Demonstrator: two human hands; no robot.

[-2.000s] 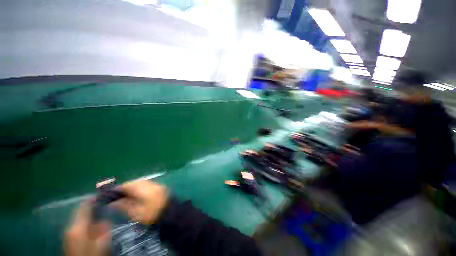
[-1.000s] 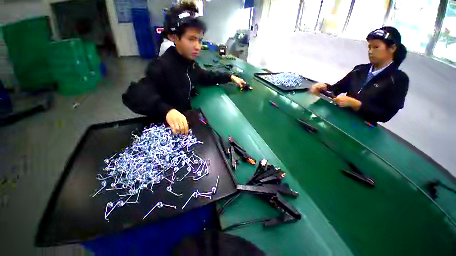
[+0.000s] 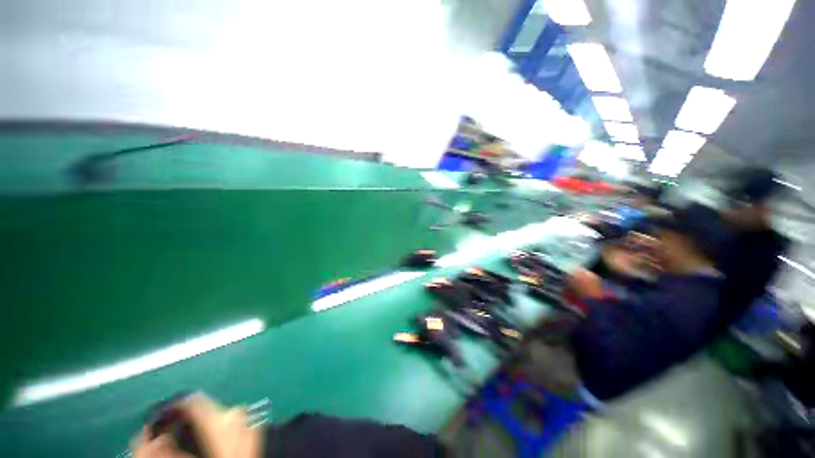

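Observation:
The view is strongly blurred. My right hand (image 3: 225, 431) is at the bottom left edge, its dark sleeve running right. Its fingers are closed on a dark object, seemingly a battery clamp (image 3: 181, 424). Part of my left hand (image 3: 148, 443) shows at the clamp's left side, mostly cut off by the bottom edge; its grip cannot be made out. Thin silvery wires, likely torsion springs (image 3: 257, 412), show beside my right hand.
A clamp pile (image 3: 474, 304) with copper tips lies on the green bench to the right. The conveyor belt (image 3: 179, 250) runs beyond my hands, with a dark clamp (image 3: 420, 259) on it. A person in dark clothing (image 3: 652, 313) sits at right. A blue object (image 3: 527, 411) is below the bench edge.
The view has swung away from the large spring tray and the two facing workers to the bench's other side. My hands, out of view one second ago, show again at bottom left, lower than two seconds ago.

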